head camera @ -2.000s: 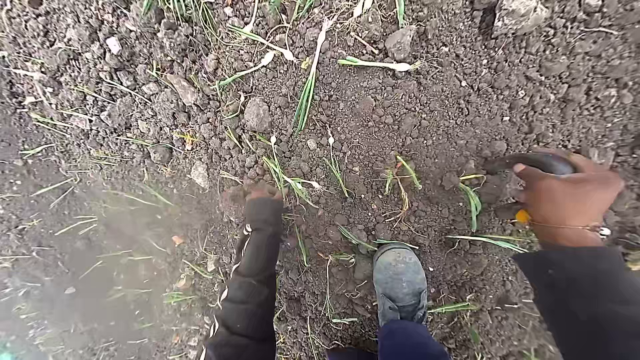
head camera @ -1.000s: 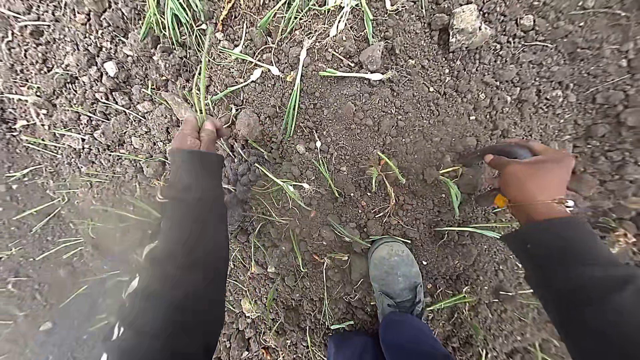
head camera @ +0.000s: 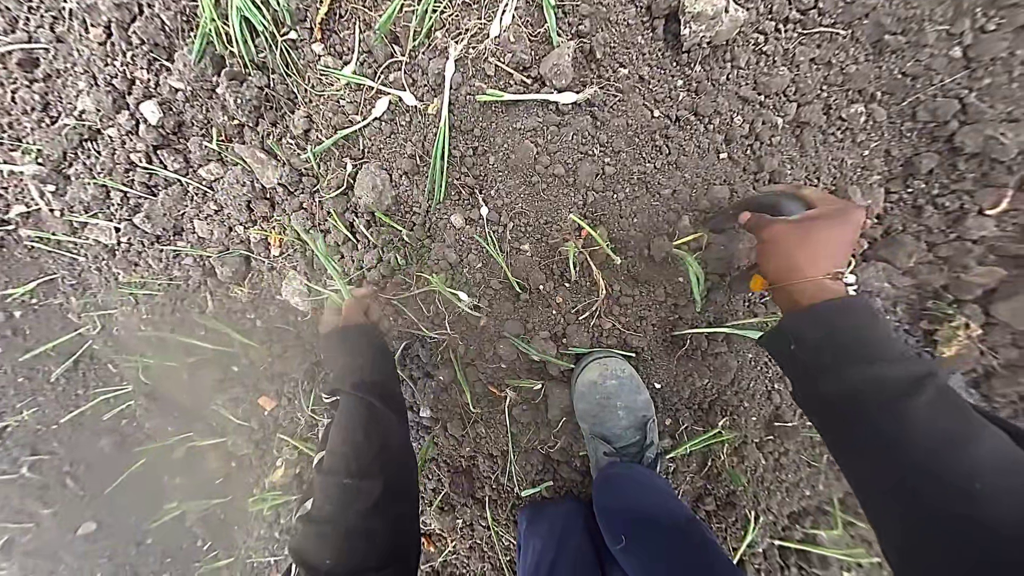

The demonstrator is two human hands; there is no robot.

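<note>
At the left of centre my left hand, slightly blurred, is low at the soil with its fingers around a green-leaved onion seedling; its lower end is hidden. On the right my right hand is closed around a dark, rounded tool, whose type I cannot tell and whose lower part is hidden. Just left of that hand a green shoot stands in the soil. Onion seedlings with white bulbs lie above, one level and one pointing downward. A smaller seedling lies beside my left hand.
A grey shoe is planted on the soil at bottom centre. A bunch of green seedlings lies at upper left. Stones and clods are scattered about, with a larger rock at the top. Several green shoots dot the soil at left.
One second ago my left hand was farther up and left with green leaves in its fingers; it has moved down and right. My right hand stays on the dark tool at the right.
</note>
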